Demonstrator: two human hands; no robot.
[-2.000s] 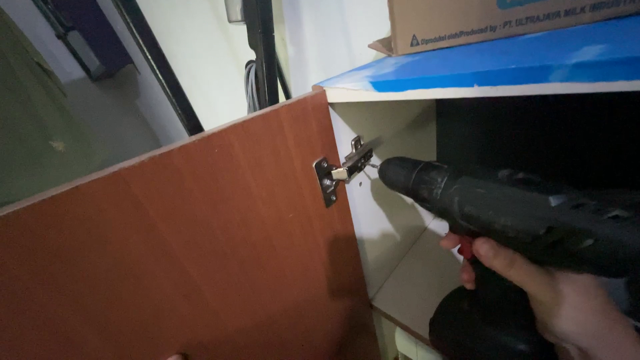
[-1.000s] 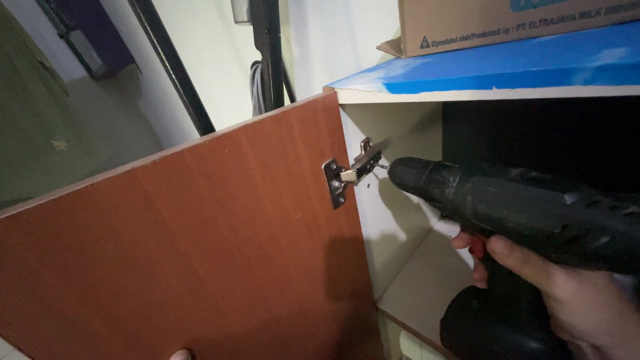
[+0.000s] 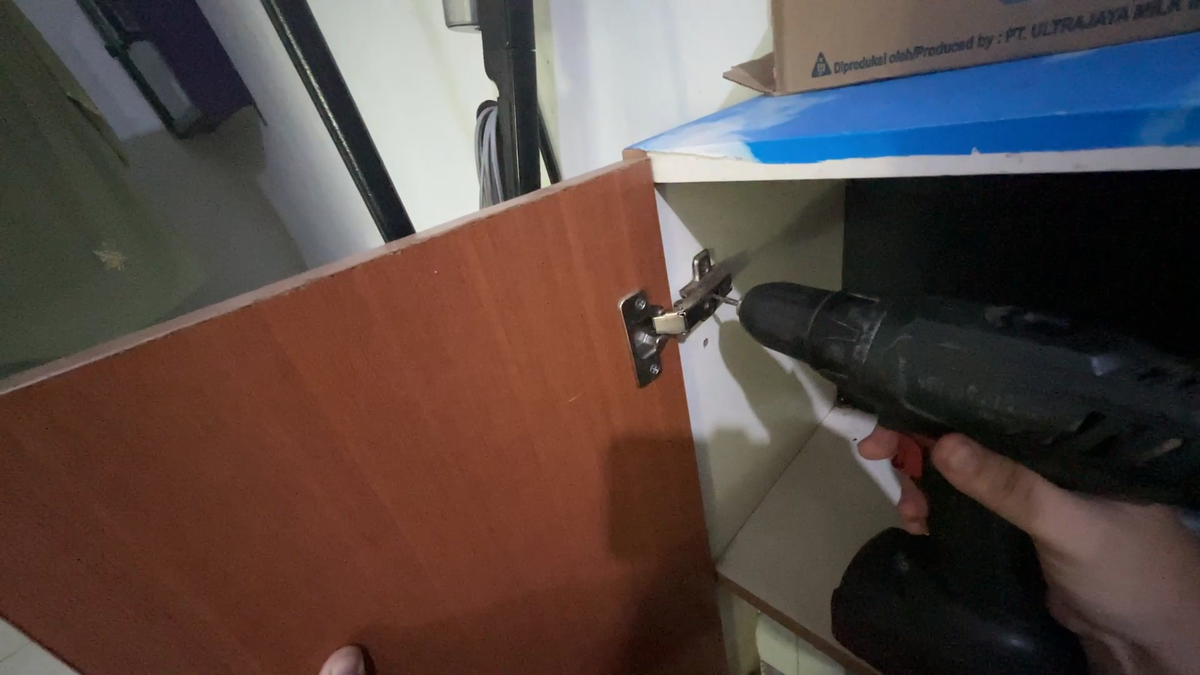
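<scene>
My right hand is closed around the grip of a black cordless drill, a finger by its red trigger. The drill's thin bit points left and meets the arm of a metal cabinet hinge, though the exact contact point is too small to tell. That hinge joins the reddish-brown wooden door, standing open, to the white side panel of the cabinet. Of my left hand only one fingertip shows, against the door at the bottom edge; the rest is hidden or out of frame.
Above the opening runs the cabinet top, covered in blue and white, with a cardboard box on it. Inside is a shelf. Behind the door stand a black post with a grey cable and a slanted black bar.
</scene>
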